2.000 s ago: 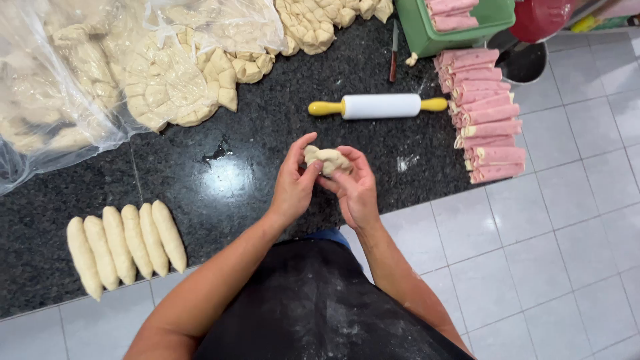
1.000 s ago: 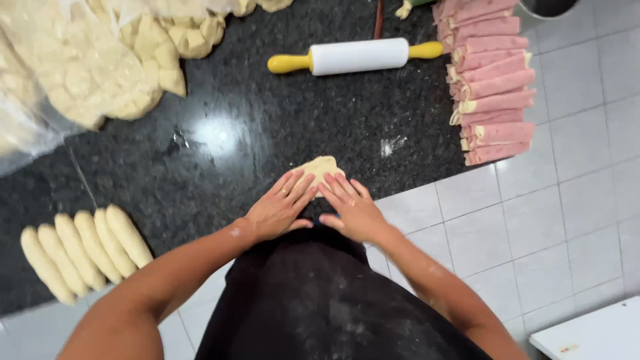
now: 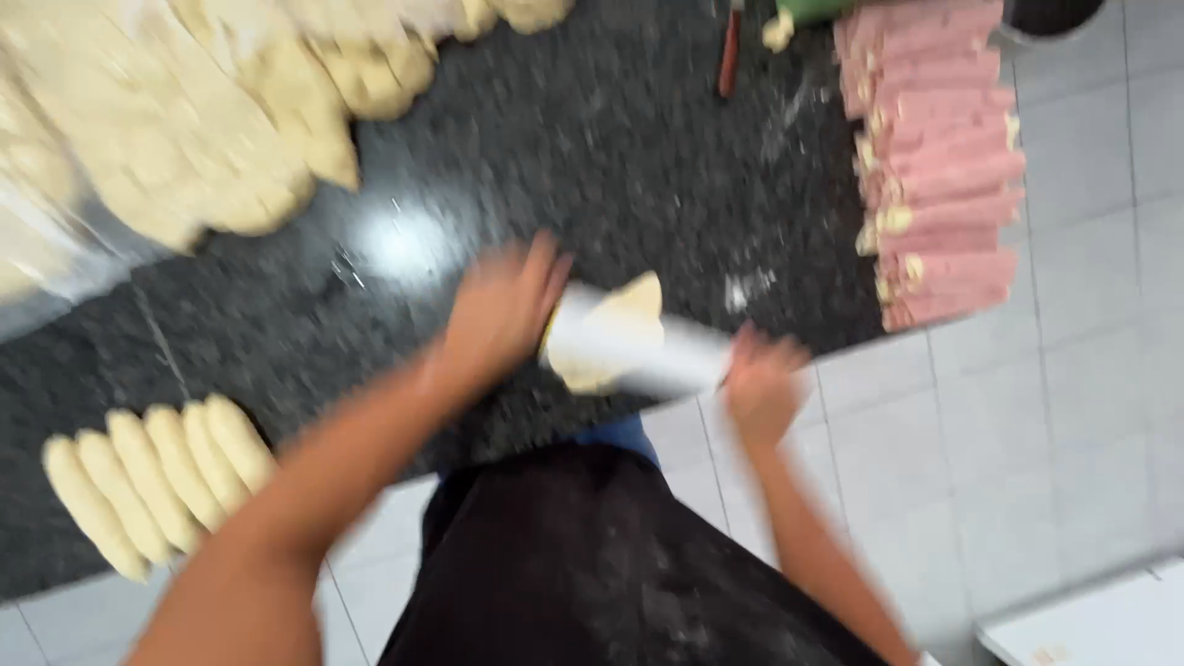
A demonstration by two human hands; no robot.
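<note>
A white rolling pin [image 3: 680,356], blurred, lies slantwise across a flattened piece of dough [image 3: 636,301] at the front edge of the dark stone counter. My left hand [image 3: 509,301] grips the pin's left end, and my right hand [image 3: 766,379] grips its right end; both handles are mostly hidden by the fingers. Dough shows above and below the roller. Several smooth dough rolls [image 3: 153,472] lie side by side at the left front, partly behind my left forearm. Rolled pink ham slices [image 3: 943,166] with pale filling are lined up at the counter's right end.
A large mass of cut dough pieces [image 3: 250,120], partly under clear plastic, covers the back left. A red-handled tool [image 3: 731,55] lies at the back beside a green container [image 3: 819,7]. A dark round vessel [image 3: 1053,11] stands beyond the ham. Tiled floor [image 3: 1091,277] borders the counter.
My hands, pressing the dough flat a second ago, now hold the rolling pin. The pin has come from farther back on the counter to the front edge, over the dough. The dough is flatter and wider.
</note>
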